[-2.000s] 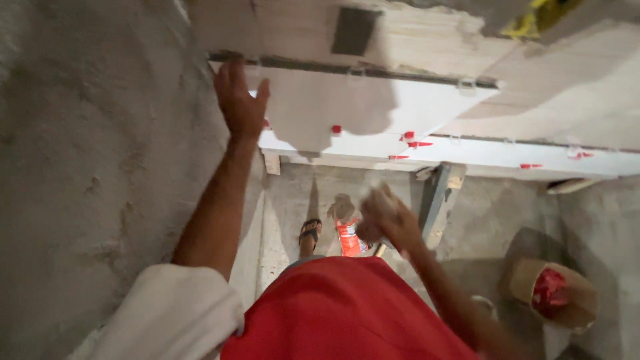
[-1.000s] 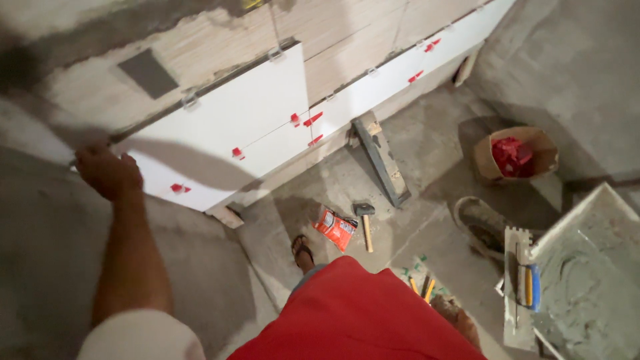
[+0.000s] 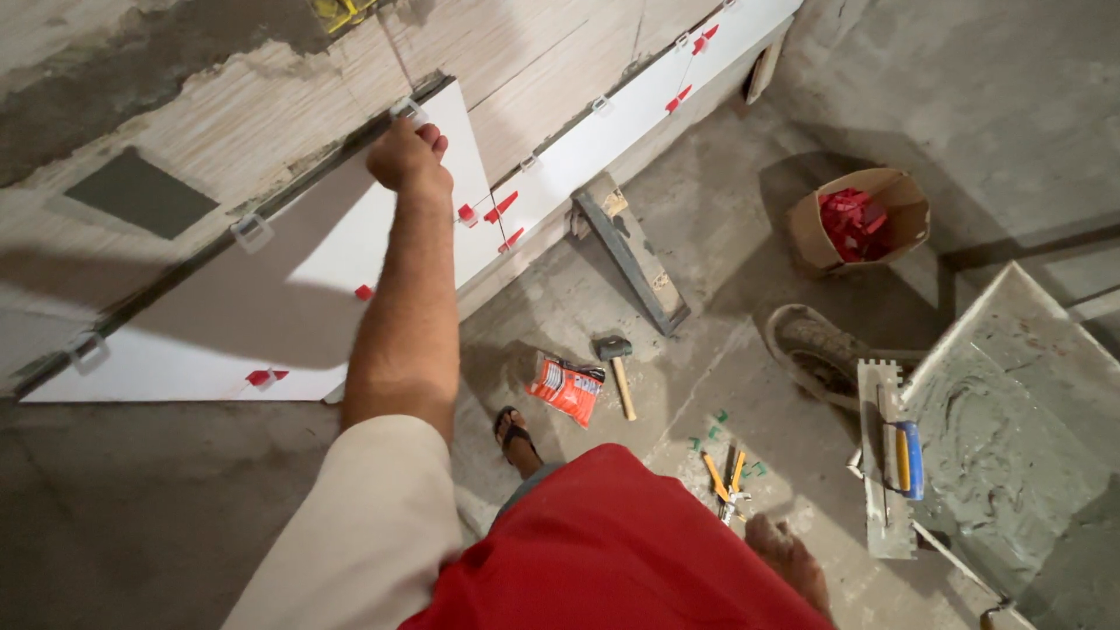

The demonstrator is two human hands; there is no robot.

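Note:
My left hand (image 3: 409,157) reaches to the top edge of a white wall tile (image 3: 341,254), its fingers at a clear tile leveling clip (image 3: 408,111); whether they grip it is hard to see. More clear clips stand along the tile's top edge, one a clear leveling clip (image 3: 252,233) left of the hand. Red leveling wedges, such as a red wedge (image 3: 501,208), sit in the joints with a lower row of white tiles (image 3: 604,140) and along the tile's bottom edge. My right hand is out of view.
On the floor are a mallet (image 3: 619,367), an orange packet (image 3: 567,387), yellow-handled pliers (image 3: 726,477) and a cardboard box (image 3: 910,214) of red wedges. A notched trowel (image 3: 885,464) rests at a tray of grey mortar (image 3: 1006,437). A timber piece (image 3: 634,254) leans near the wall.
My left hand has moved right along the tile's top edge, from its left end to the clip near its right end. My right hand, in view two seconds ago, has left the view. The view has turned.

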